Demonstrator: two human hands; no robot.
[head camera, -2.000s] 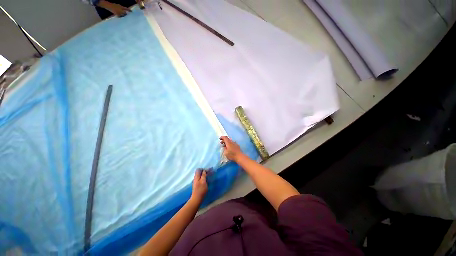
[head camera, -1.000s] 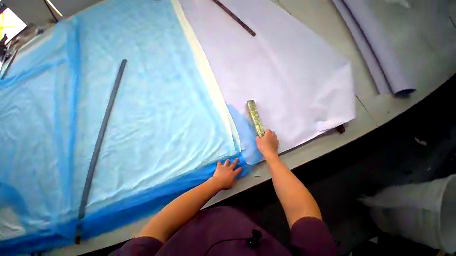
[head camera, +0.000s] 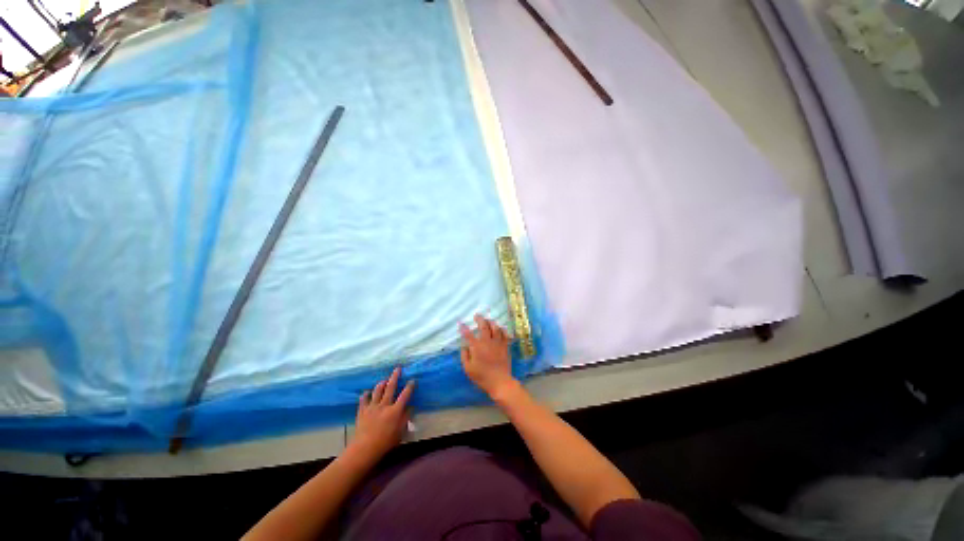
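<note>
The lay (head camera: 349, 243) is covered by a sheer light blue sheet, with a deeper blue band (head camera: 285, 407) along the near edge and a white strip (head camera: 488, 116) at its right end. The green-yellow bar weight (head camera: 514, 296) lies on the lay's near right corner. My right hand (head camera: 487, 356) rests flat on the sheet just left of the bar, fingers apart. My left hand (head camera: 383, 413) lies on the blue band at the near edge, fingers spread and holding nothing visible. A long grey stick (head camera: 259, 264) lies slanted across the sheet.
Pale lilac paper (head camera: 655, 211) lies beyond the lay's right end, with a dark brown bar (head camera: 568, 51) on it. A lilac paper roll (head camera: 835, 148) and a crumpled off-white scrap (head camera: 879, 42) lie further right. A white bin (head camera: 877, 509) stands at the lower right.
The bar weight has moved left from the lilac paper onto the lay's corner. My right hand has let go of it and moved left. My left hand has moved left along the near edge.
</note>
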